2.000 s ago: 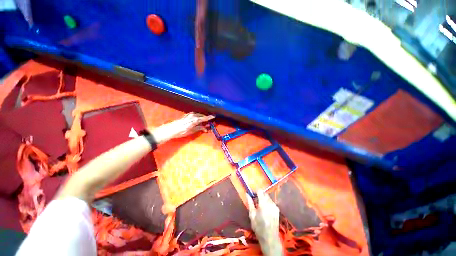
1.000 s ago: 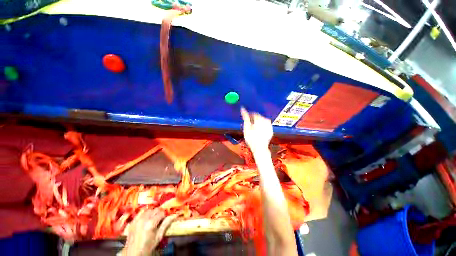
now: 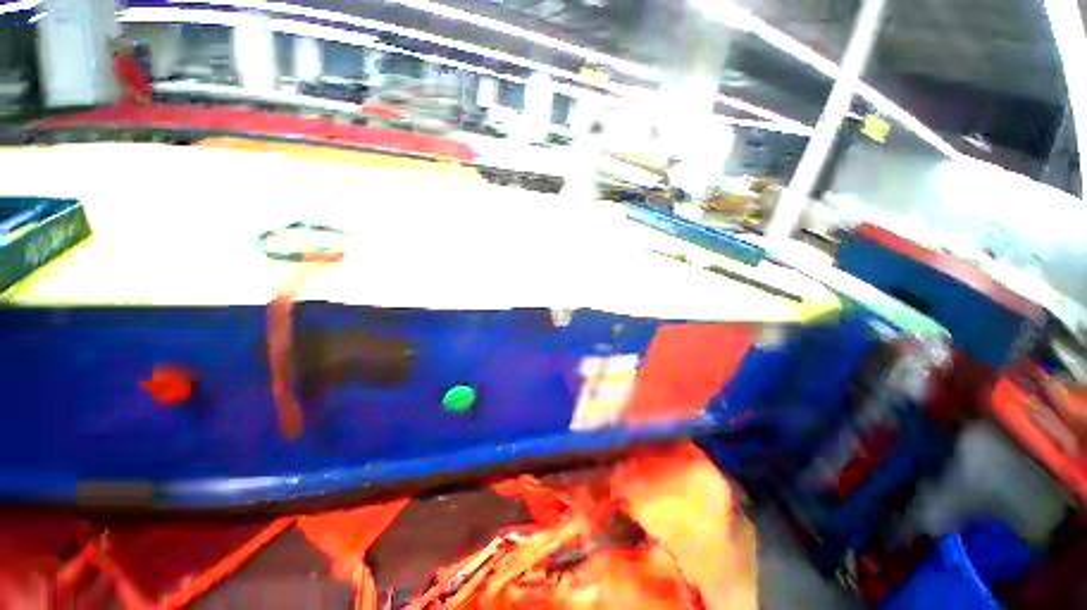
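Neither of my hands is in the picture. The blue press beam (image 3: 525, 411) runs across the view in front of me, with a green button (image 3: 459, 397) and a red button (image 3: 173, 385) on it. Below it, orange sheet material (image 3: 691, 512) lies at the right of the bed. Tangled orange scrap strips (image 3: 536, 572) lie at the bottom middle, blurred. The brown-grey cutting board (image 3: 441, 536) shows between pieces. The blue cutting die is not visible.
A blue tub (image 3: 954, 578) stands at the lower right. The pale top of the press (image 3: 477, 256) carries a blue-green tray (image 3: 42, 244) at the left. Strip lights and a pole (image 3: 828, 119) are beyond. A blurred red shape at the upper left may be a person.
The view has tilted up, showing more of the hall. Both hands, on the die earlier, then one by the green button and one at the near edge, have left the picture.
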